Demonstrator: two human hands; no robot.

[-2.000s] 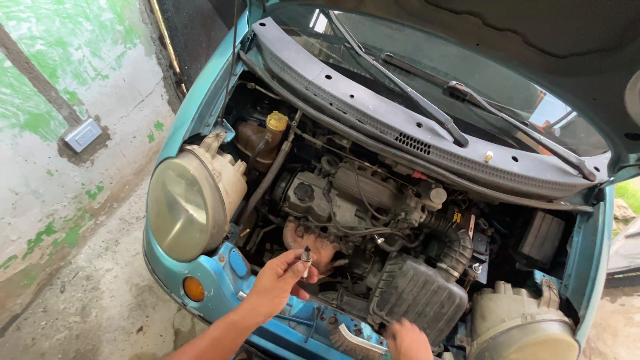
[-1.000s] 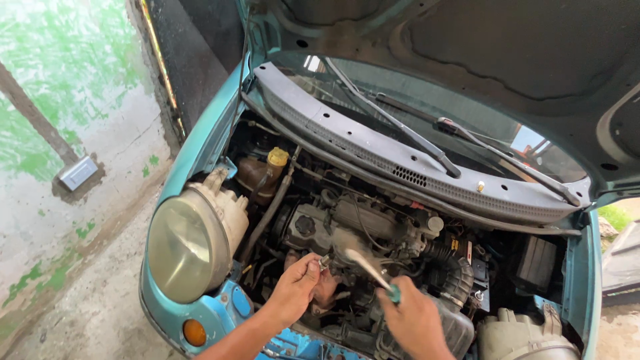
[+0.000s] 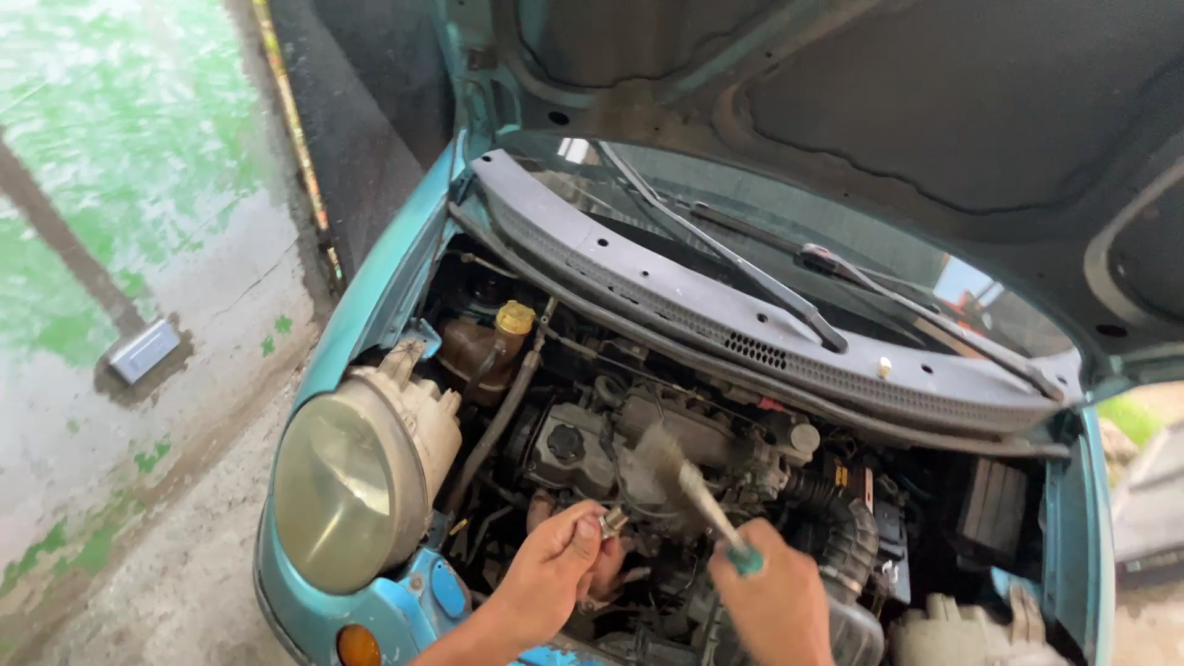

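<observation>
My left hand (image 3: 560, 569) pinches a small metal part (image 3: 611, 523), which looks like a spark plug, between thumb and fingertips over the front of the engine. In my right hand (image 3: 775, 601) is a brush (image 3: 696, 492) with a green handle end; its head is motion-blurred and points up and left, close to the small part. Whether the bristles touch the part cannot be told. Behind both hands lies the engine's valve cover (image 3: 572, 450) with its black oil filler cap (image 3: 565, 442). The black air filter box (image 3: 853, 633) is partly hidden by my right hand.
The raised hood (image 3: 888, 102) hangs over the bay. A headlight (image 3: 351, 486) and a coolant tank with a yellow cap (image 3: 514, 318) are at the left, the other headlight housing (image 3: 971, 636) at lower right. The cowl panel (image 3: 638, 268) and wiper arms lie behind. A painted wall (image 3: 203, 185) stands at left.
My right hand, low near the air filter box two seconds ago, has come up beside my left hand with the brush in it. My left hand still holds the small part. The view has tilted up somewhat.
</observation>
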